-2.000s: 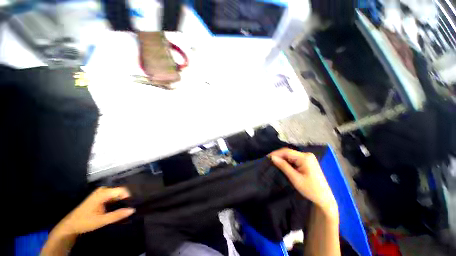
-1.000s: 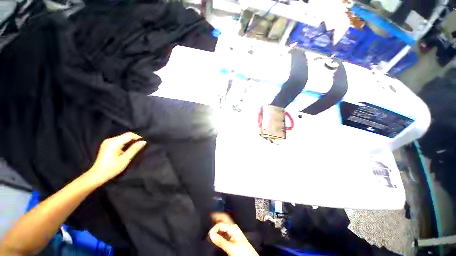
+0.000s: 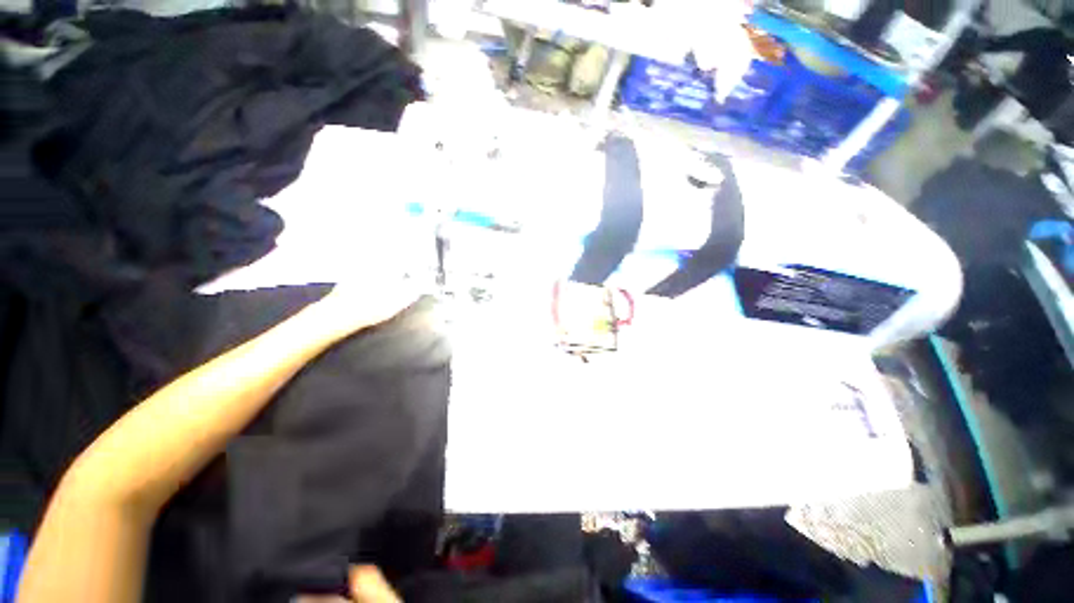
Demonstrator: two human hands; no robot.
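Note:
The black garment (image 3: 342, 412) lies over the left part of the white machine table and hangs over its front edge. My left hand (image 3: 383, 300) rests on the cloth close to the needle area (image 3: 442, 253); its fingers are washed out by glare, so its grip cannot be told. My right hand (image 3: 368, 583) is cut off by the bottom edge, with only a finger or so showing at the cloth. The white sewing machine (image 3: 813, 224) has two black bands round its arm. A brown block-like item (image 3: 587, 316) with a red ring sits on the bed.
More black cloth (image 3: 212, 106) is heaped at the far left. A dark control panel (image 3: 824, 297) is at the head's right end. Blue crates (image 3: 695, 94) stand behind the machine. A table frame with a teal edge (image 3: 972, 412) and dark cloth are at the right.
The view has shifted right, after swinging left earlier. My left hand has moved forward across the cloth to the needle area. My right hand has moved left and down, mostly out of the picture.

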